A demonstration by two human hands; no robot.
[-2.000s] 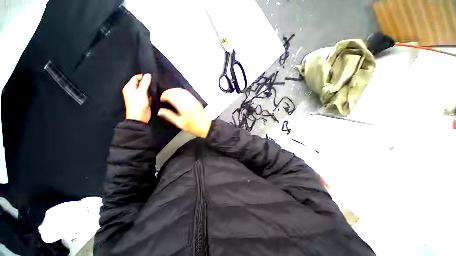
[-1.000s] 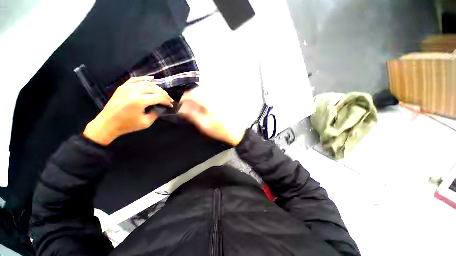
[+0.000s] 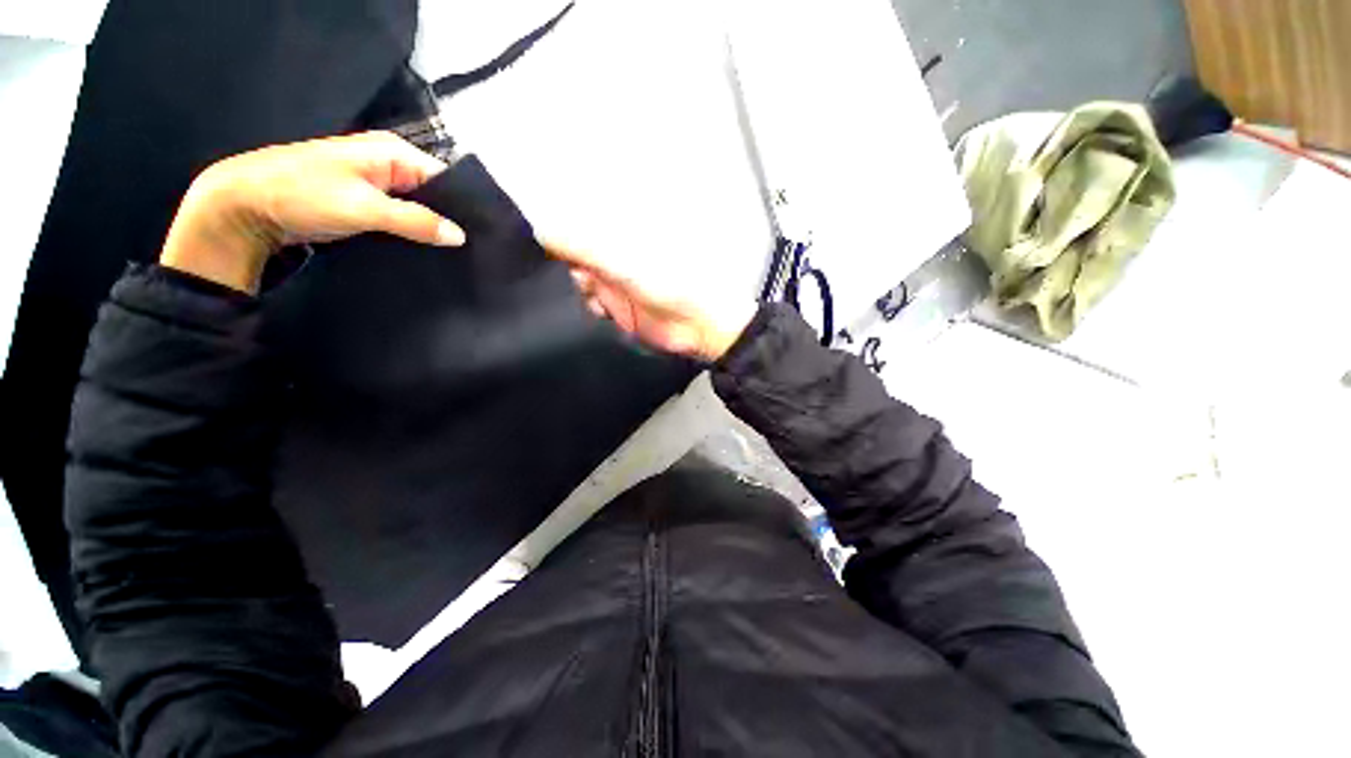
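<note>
A large black garment body [image 3: 445, 400] lies on the white table [image 3: 652, 89] and reaches to the left and top edges. My left hand [image 3: 319, 200] pinches its raised upper edge between thumb and fingers. My right hand [image 3: 637, 308] is at the right edge of the same cloth, with its fingers partly behind it; the grip there is partly hidden. A small bit of plaid fabric [image 3: 427, 133] shows just above my left fingertips. The shears [image 3: 800, 289] lie on the table right of my right hand, with the black handles towards me.
A thin black strip [image 3: 511, 52] lies on the table above my hands. A crumpled olive cloth [image 3: 1070, 215] lies to the right. Black offcuts [image 3: 889, 304] are beside the table's right corner. A brown box [image 3: 1274, 59] stands at the top right.
The plaid fabric, widely exposed a second ago, is now mostly covered by black cloth. My left hand has moved up and left, lifting the cloth edge. The dark flat object at the top is out of view.
</note>
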